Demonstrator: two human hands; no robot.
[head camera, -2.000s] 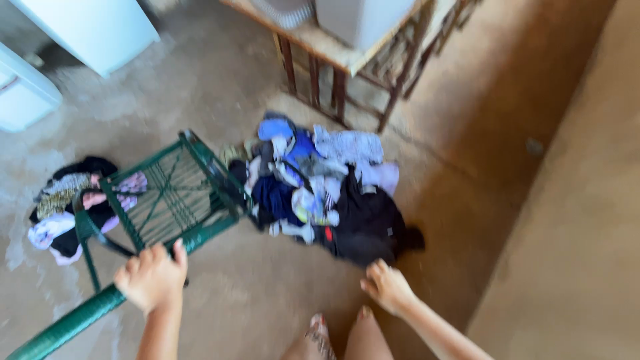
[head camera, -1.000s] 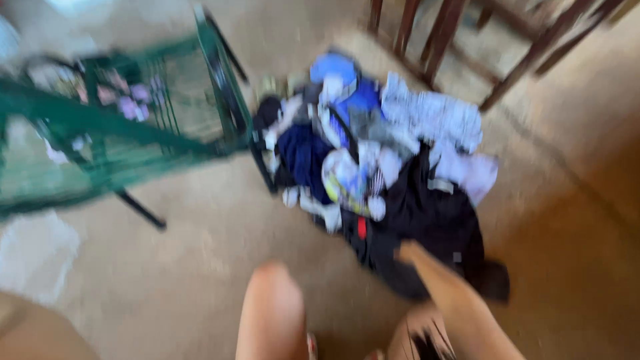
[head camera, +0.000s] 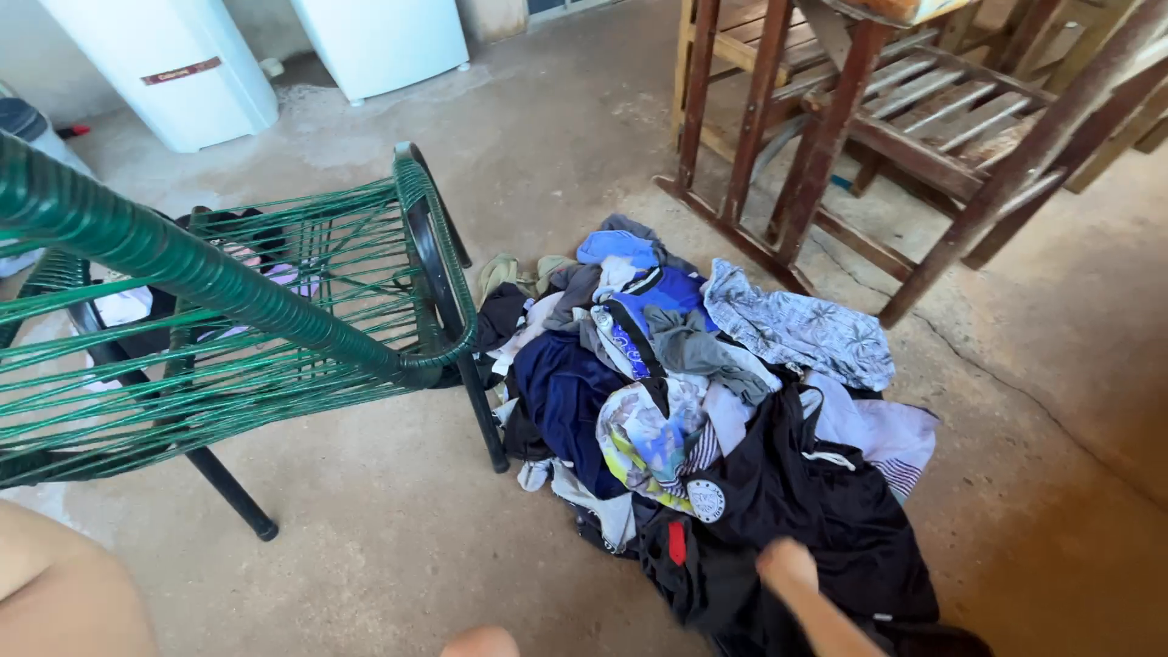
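My right hand (head camera: 789, 568), blurred, is closed on a black garment (head camera: 844, 529) at the near side of a heap of clothes on the floor. The heap holds a navy cloth (head camera: 566, 401), a patterned yellow and blue piece (head camera: 643, 438), a light blue palm-print garment (head camera: 803, 328) and blue and grey clothes. A red patch (head camera: 676, 544) shows on black cloth left of my right hand. My left hand is out of view. Bare skin fills the lower left corner; whether it is arm or leg is unclear.
A green corded metal chair (head camera: 292, 319) stands close at the left, one leg beside the heap. More clothes (head camera: 123, 306) show through its cords. Wooden frames with a slatted shelf (head camera: 949, 100) stand upper right. White appliances (head camera: 173, 73) stand at the back left.
Two seconds ago my left hand was on the chair's green frame; it has left the view. My right hand remains at the black garment. The view has shifted closer to the heap.
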